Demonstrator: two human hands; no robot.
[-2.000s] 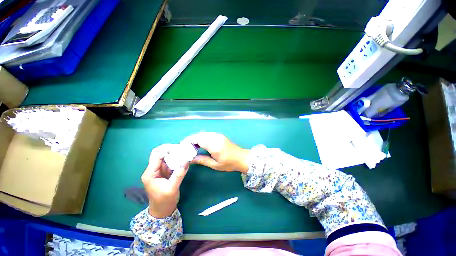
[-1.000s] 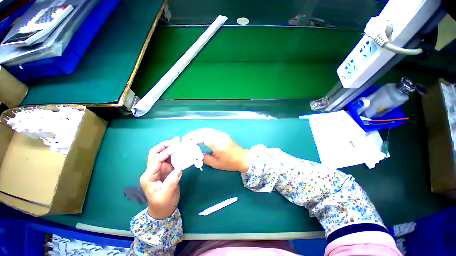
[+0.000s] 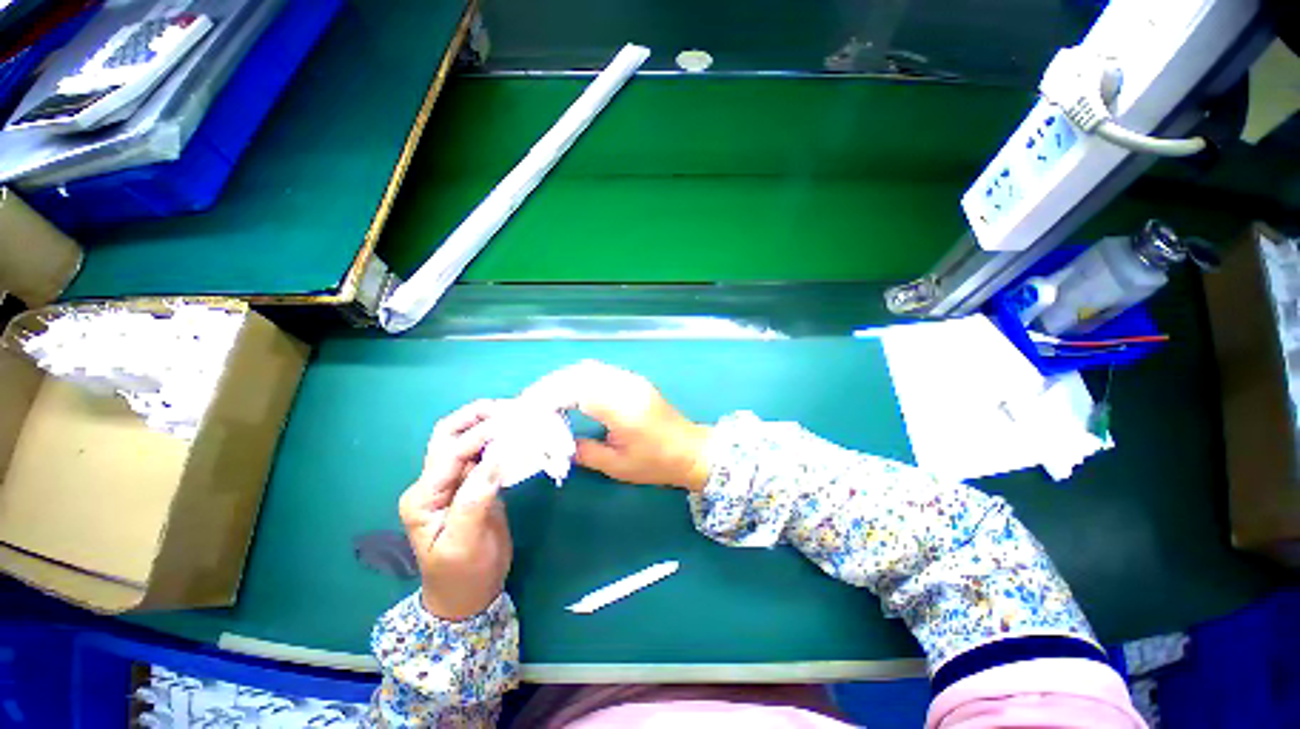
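Observation:
A white plastic housing (image 3: 528,442) is held between my two hands above the green-matted bench. A small jagged edge shows at its lower right. My left hand (image 3: 459,516) grips it from the left with thumb and fingers. My right hand (image 3: 627,425) touches its upper right side, with the fingertips partly hidden behind it. A slim white pointed strip (image 3: 623,587) lies flat on the mat below my hands. An open carton (image 3: 214,470) at the left holds a heap of white fitting parts (image 3: 143,356).
A white guide bar (image 3: 520,178) slants across the green belt (image 3: 741,185). A power strip (image 3: 1019,178) is on the post. White paper (image 3: 948,406) and a bottle (image 3: 1105,285) in a blue tray lie right. Another carton (image 3: 1255,413) stands far right. A document tray (image 3: 214,157) is upper left.
The housing has turned between my fingers, and its jagged edge now faces down and right. My left fingers have shifted around it. My right hand has barely moved.

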